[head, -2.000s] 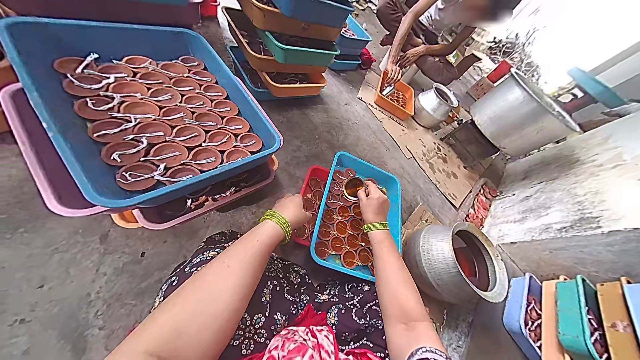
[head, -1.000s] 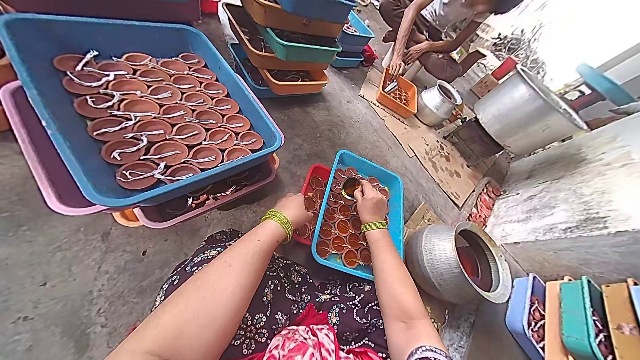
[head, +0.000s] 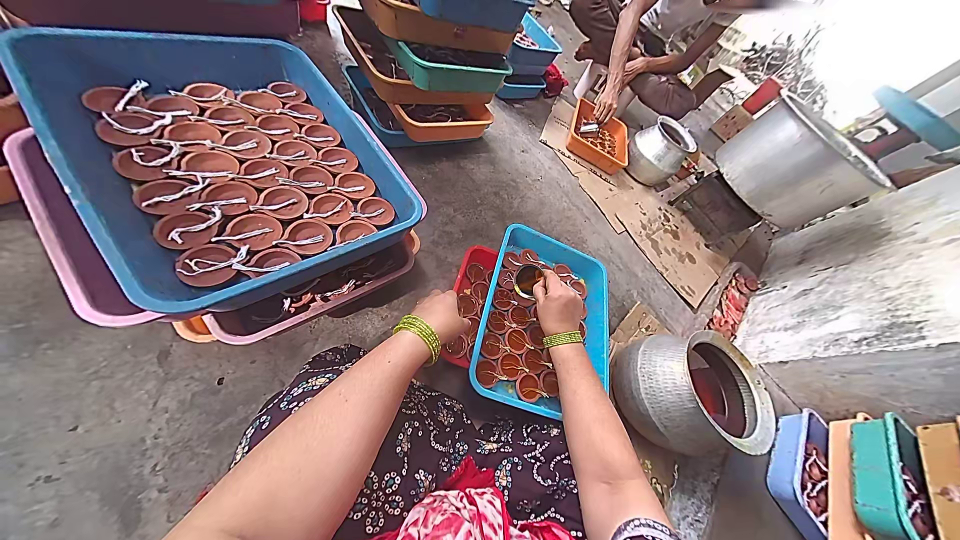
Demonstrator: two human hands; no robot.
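My right hand [head: 559, 302] grips a small round cup [head: 528, 281] of dark amber liquid over the upper part of a light-blue plastic tray [head: 598, 330]. Clay lamps [head: 516, 340] with wicks fill this tray, many of them holding amber liquid. Beside its left side, my left hand [head: 441, 313] rests near a red tray [head: 480, 257] that also bears clay lamps; its fingers are partly hidden, and whether they hold anything is unclear. To the right stands a dented metal pot [head: 660, 390] with dark reddish liquid inside.
A large blue tray [head: 225, 56] of clay lamps with white wicks tops a stack at left. Stacked trays [head: 450, 75] stand behind. Another person's hand [head: 606, 101] works over an orange tray [head: 587, 154], near a metal pot [head: 656, 154] and a big vessel [head: 795, 165]. More trays [head: 795, 465] stand lower right.
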